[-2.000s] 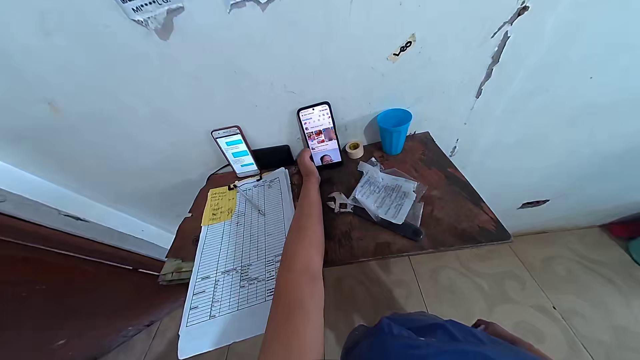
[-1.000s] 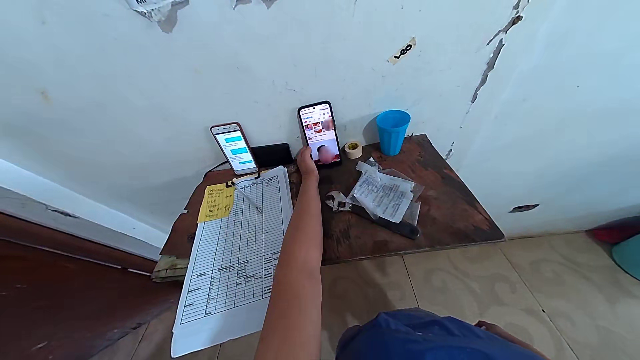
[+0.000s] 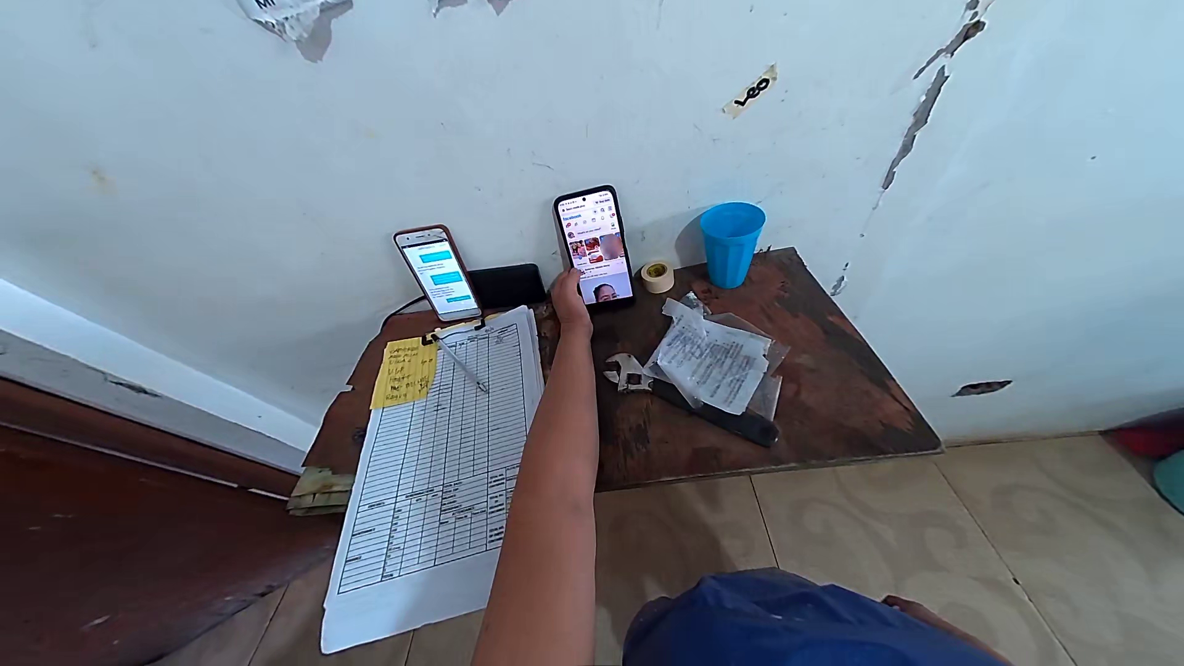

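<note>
My left hand (image 3: 572, 301) grips the lower left edge of a black smartphone (image 3: 595, 247) that stands upright against the wall, its screen lit with pictures. The thumb lies at the edge of the screen; the other fingers are mostly hidden. To the left, a second phone (image 3: 438, 274) in a brown case leans beside a black box-like object (image 3: 507, 286). A clipboard with printed table sheets (image 3: 435, 462) lies left of my forearm, with a pen (image 3: 461, 364) and a yellow note (image 3: 403, 373) on it. Past dark blue cloth, some skin shows; whether it is my right hand is unclear.
Right of the hand are a roll of tape (image 3: 658, 277), a blue plastic cup (image 3: 732, 244) and an adjustable wrench (image 3: 629, 373) partly under a clear plastic bag with paper (image 3: 717, 359). The wooden tabletop (image 3: 832, 388) meets a cracked wall; the blue cloth (image 3: 786, 620) is below.
The pictures on the black phone's screen have shifted position. My left hand stays at the same lower left edge of the phone.
</note>
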